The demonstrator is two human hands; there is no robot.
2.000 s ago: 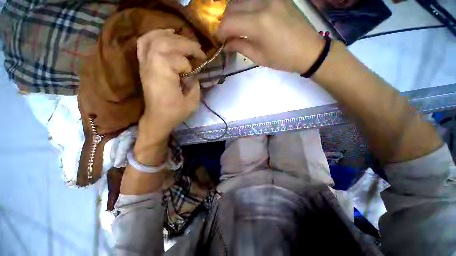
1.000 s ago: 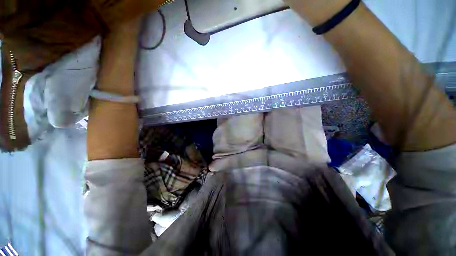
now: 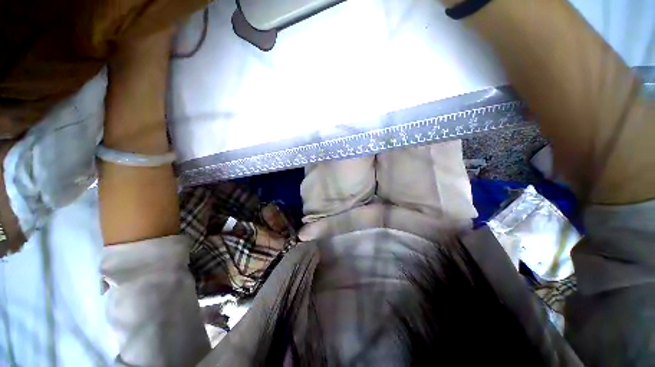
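Note:
The brown fabric section (image 3: 50, 50) fills the top left, blurred and partly cut off by the edge. A white lining (image 3: 61, 147) hangs from it on the table at the left. My left forearm, with a pale bangle, runs up to the brown fabric; the hand itself is not distinguishable there. My right forearm, with a dark band, leaves the picture at the top, so my right hand is out of view. What either hand holds does not show.
A measuring tape (image 3: 352, 147) runs along the table's front edge. The pale machine bed cover (image 3: 287, 11) is at the top. Checked fabric (image 3: 233, 240) lies below the table left of my lap, and crumpled white fabric (image 3: 535, 233) with blue material lies to the right.
The view has shifted downward, so the hands, the dark tablet and the lit needle area have left the picture. The brown fabric has moved toward the top left, and its zipper is almost out of view.

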